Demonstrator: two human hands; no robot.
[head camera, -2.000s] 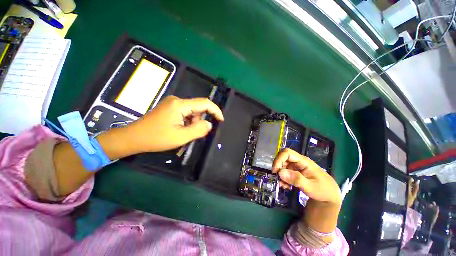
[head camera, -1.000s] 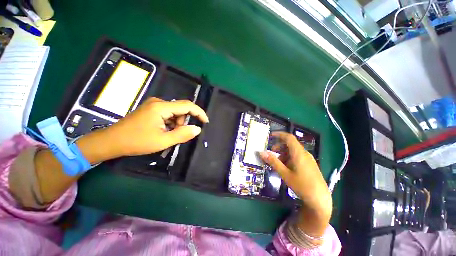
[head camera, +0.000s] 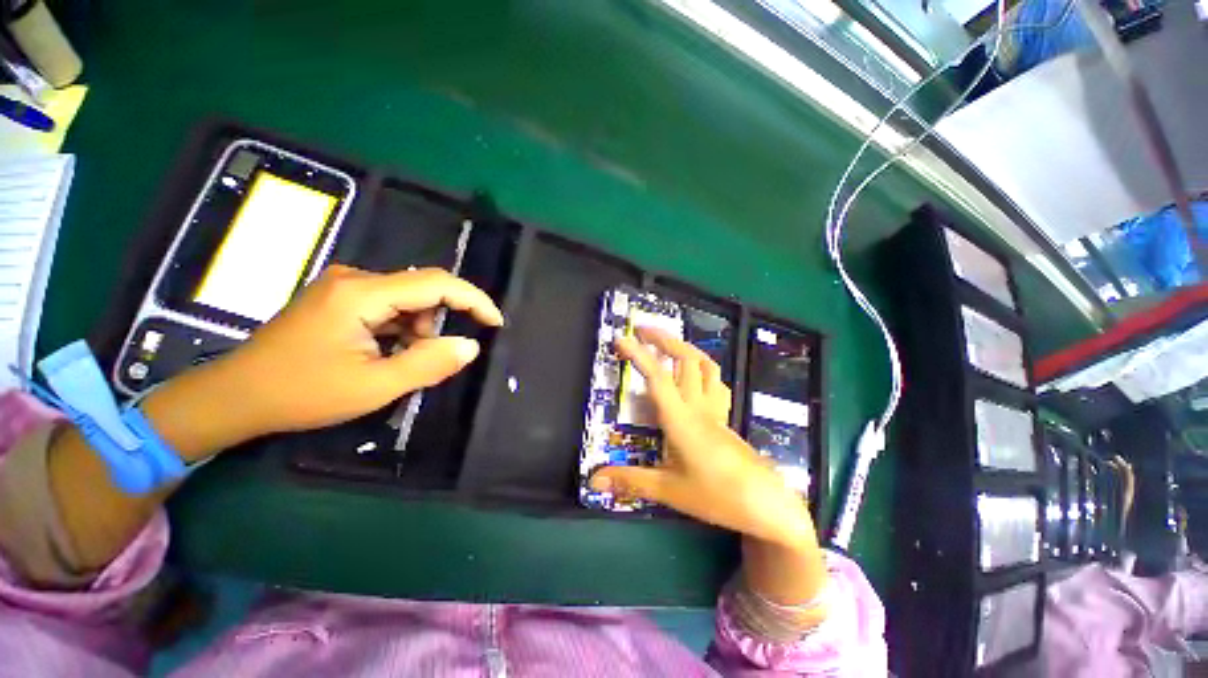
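An opened phone with mainboard (head camera: 612, 397) stands in or over a right-hand slot of the black phone tray (head camera: 497, 450). My right hand (head camera: 689, 431) is on it, thumb at its lower end and fingers over the pale battery. My left hand (head camera: 364, 344) hovers over the tray's left-middle slots, thumb and index finger apart with nothing visible between them. A silver-rimmed housing with a white, yellow-edged battery (head camera: 269, 248) lies in the leftmost slot, partly behind my left hand. A thin pale strip (head camera: 411, 421) and tiny white pieces lie in the slots.
At the right are a white cable (head camera: 890, 347), a white marker pen (head camera: 857, 487) and a second tray of pale units (head camera: 1003, 444). Lined paper (head camera: 33, 245) and a blue pen (head camera: 27, 114) lie at the left. A metal-edged conveyor (head camera: 795, 82) runs behind. Another person's pink sleeve (head camera: 1119, 616) shows lower right.
My right hand has moved from the phone's right side onto its face, with fingers spread along it. The phone has turned from tilted to more upright in view. The whole view has shifted; my left hand keeps its pose.
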